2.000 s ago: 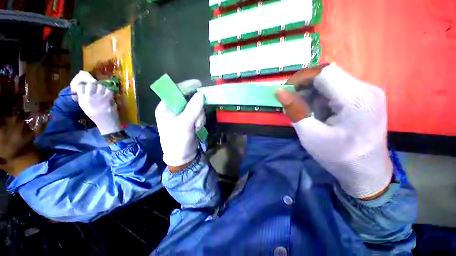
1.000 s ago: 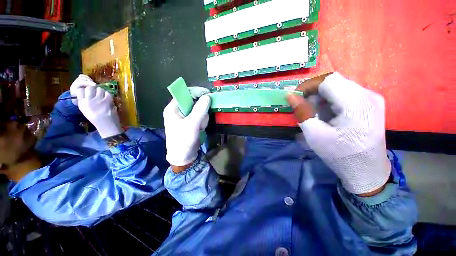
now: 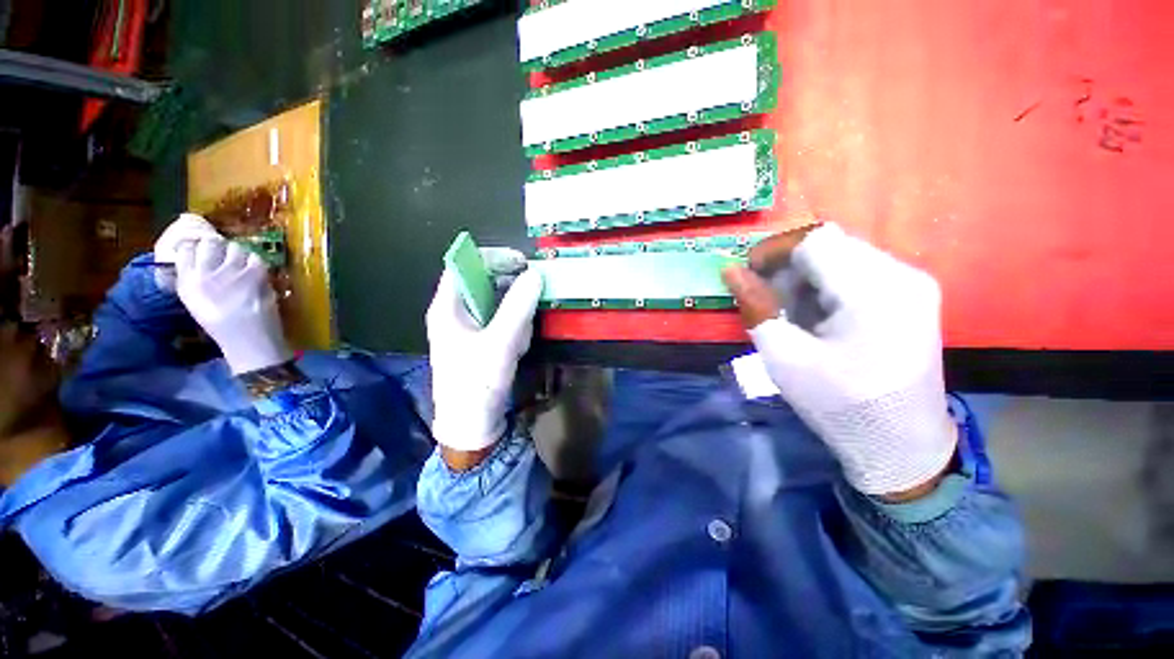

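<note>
A pale green strip [image 3: 631, 277] lies along the nearest green circuit board [image 3: 618, 303], whose edges show above and below it. My left hand [image 3: 474, 354], in a white glove, pinches the strip's left end and also holds a light green strip stack [image 3: 467, 277] that sticks up from the palm. My right hand [image 3: 856, 354], gloved with bare fingertips, holds the strip's right end at the board's right end. The fingertips hide both strip ends.
Covered boards [image 3: 644, 187] with white strips lie in a column beyond, on the red mat [image 3: 978, 193]. Uncovered boards [image 3: 412, 16] lie at the top on the dark bench [image 3: 412, 193]. At left, a neighbour's gloved hands [image 3: 225, 290] work beside a yellow tray [image 3: 309, 232].
The strip has come down from above the board to lie along it, more level. My left hand's strip stack is more upright. The view has shifted, showing more boards at the top.
</note>
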